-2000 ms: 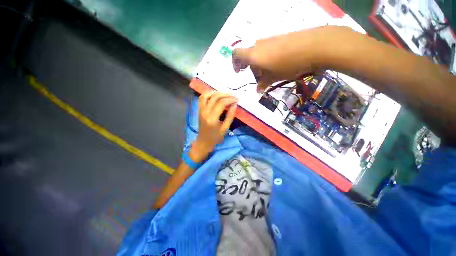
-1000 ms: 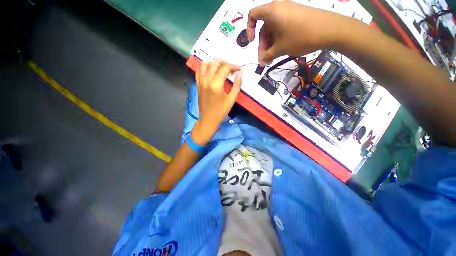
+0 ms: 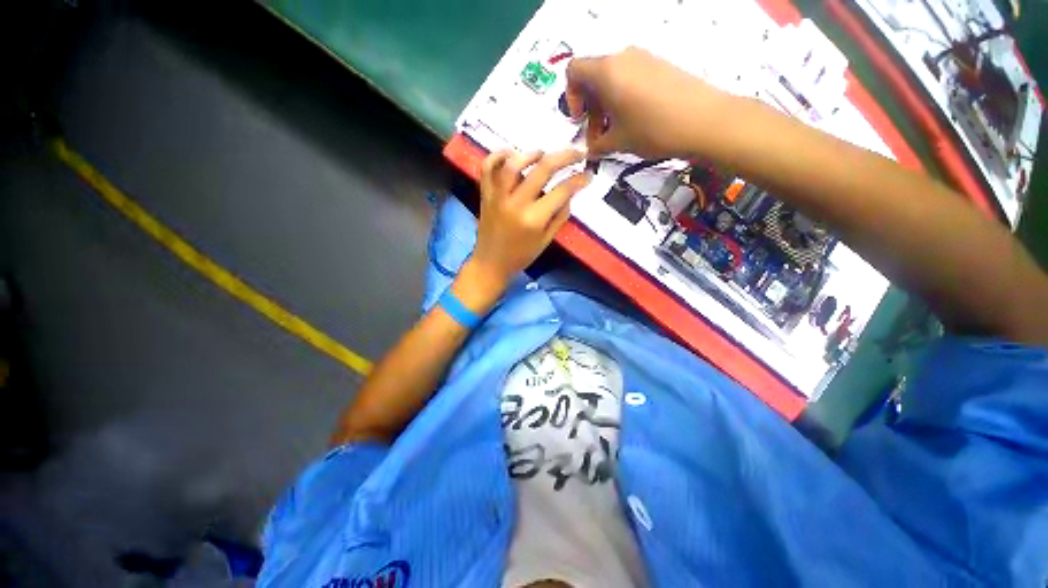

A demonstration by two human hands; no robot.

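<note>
The white housing (image 3: 736, 327) lies tilted across the view with the blue motherboard (image 3: 736, 236) and its round fan (image 3: 796, 233) on it. My left hand (image 3: 526, 213) is at the near left edge of the housing, its fingertips close to those of my right hand. My right hand (image 3: 626, 106) reaches over the housing from the right, fingers bent down at the black cable beside the board. The fingertips of both hands meet around a small dark end of that cable; the exact hold is hard to see. A small green board (image 3: 538, 76) sits near the housing's left corner.
A red-orange pad (image 3: 690, 333) shows along the housing's edges. The green bench mat (image 3: 379, 46) extends behind. A second unit (image 3: 977, 86) lies at the upper right. Grey floor with a yellow line (image 3: 207, 264) is at the left.
My right hand has moved from near the green board to the cable beside my left hand. My left hand has moved from the pad edge up to the cable end.
</note>
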